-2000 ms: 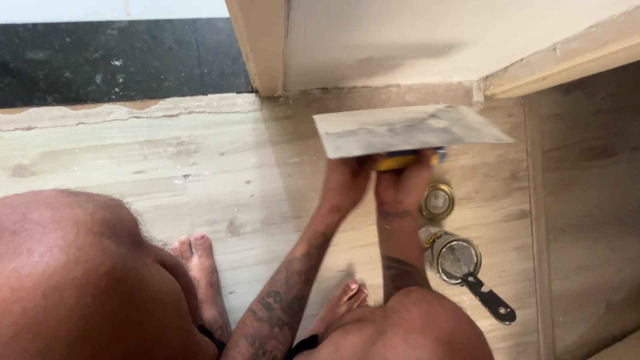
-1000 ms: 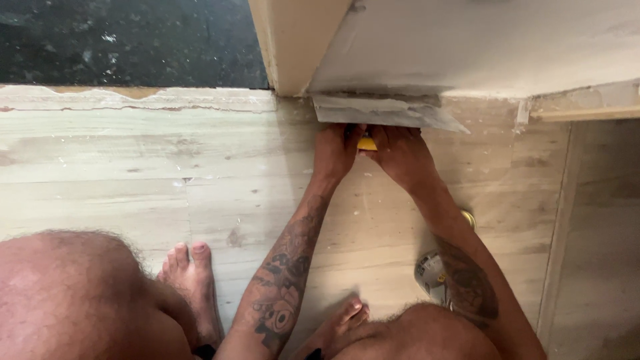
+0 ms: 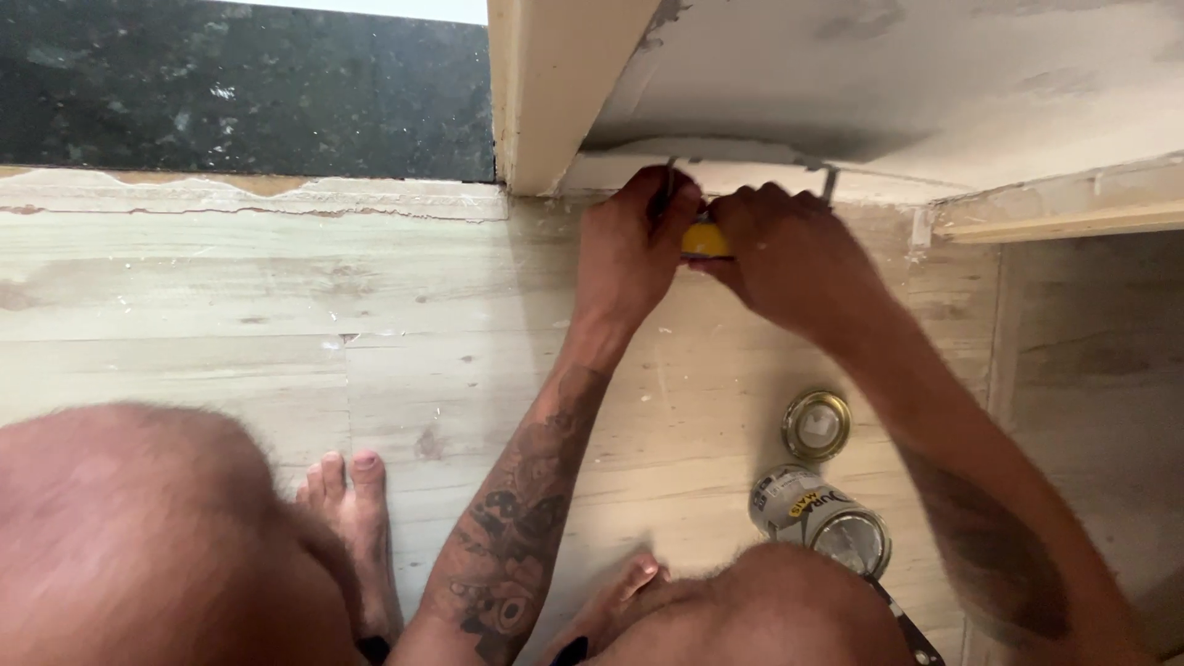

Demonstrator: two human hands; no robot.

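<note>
Both my hands grip a wide plastering blade (image 3: 740, 159) with a yellow handle (image 3: 706, 240), held against the low part of the white wall (image 3: 795, 83). My left hand (image 3: 638, 227) has its left end, beside the wooden door frame post (image 3: 555, 83). My right hand (image 3: 786, 250) is closed round the right part. The blade is seen nearly edge-on, its face mostly hidden. Below my right hand, an open metal can (image 3: 805, 509) stands on the floor, its round lid (image 3: 816, 425) lying just above it. A dark-handled tool (image 3: 905, 622) shows beside the can, partly behind my knee.
Light wood-look floor planks (image 3: 231, 277) run beneath my bare feet. A dark speckled stone slab (image 3: 240, 92) lies at the upper left, edged by rough filler (image 3: 231, 196). A wooden strip (image 3: 1064, 213) runs along the right, with a darker area below it.
The blade has gone from above the floor to the wall's lower edge and tilted until nearly edge-on. My hands have moved with it. The lid and can, largely covered one second ago, show again.
</note>
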